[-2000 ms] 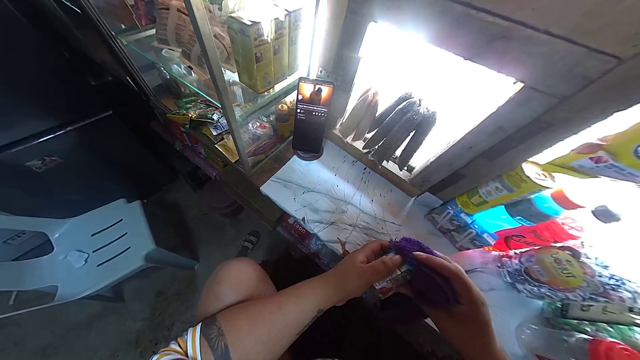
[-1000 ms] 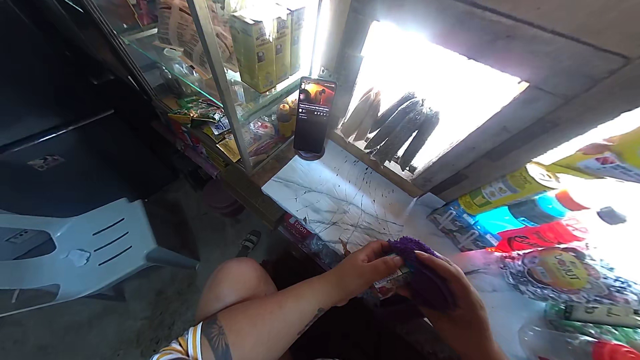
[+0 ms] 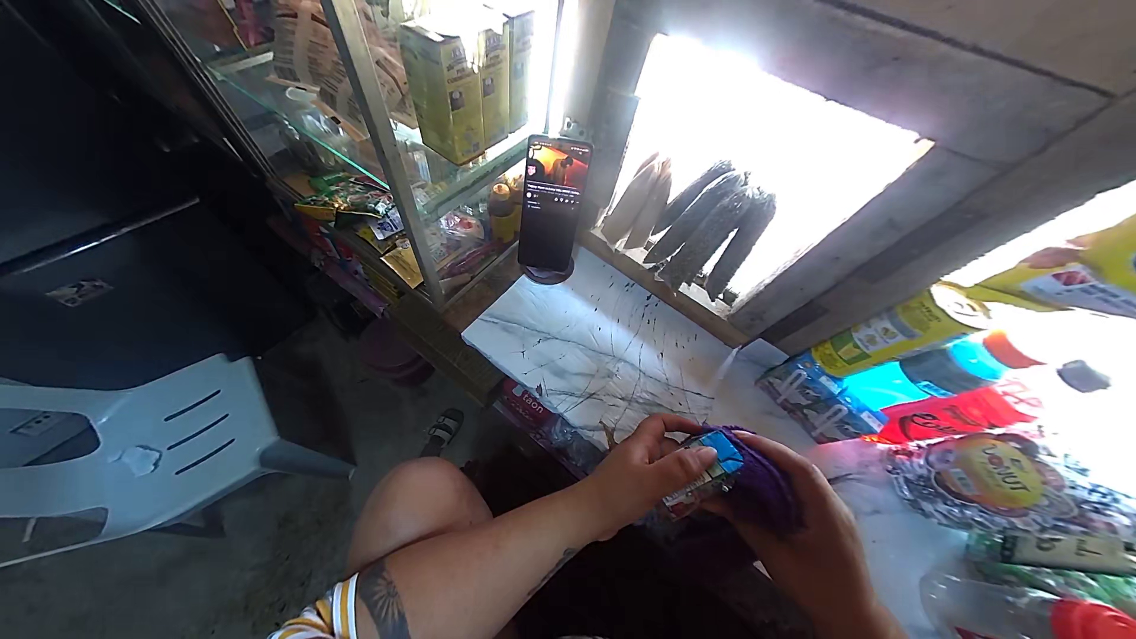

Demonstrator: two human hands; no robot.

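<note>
My left hand [image 3: 652, 470] grips a small printed carton [image 3: 701, 479] with a blue end, its thumb lying over the top. My right hand [image 3: 808, 506] is closed around a bunched purple cloth [image 3: 759, 484], fuzzy in texture, which presses against the carton's right side. Both hands are close together over the near edge of the marble-patterned counter [image 3: 603, 346]. The fingertips of my right hand are partly hidden under the cloth.
A phone [image 3: 555, 204] stands upright at the counter's back corner beside a glass display case [image 3: 382, 133]. Bottles, a yellow can [image 3: 896, 333] and a donut pack [image 3: 994, 475] crowd the right. A plastic chair [image 3: 177, 444] is at left.
The carton's blue end now shows between my hands, where the earlier frames show mostly purple cloth. Both hands stay at about the same place.
</note>
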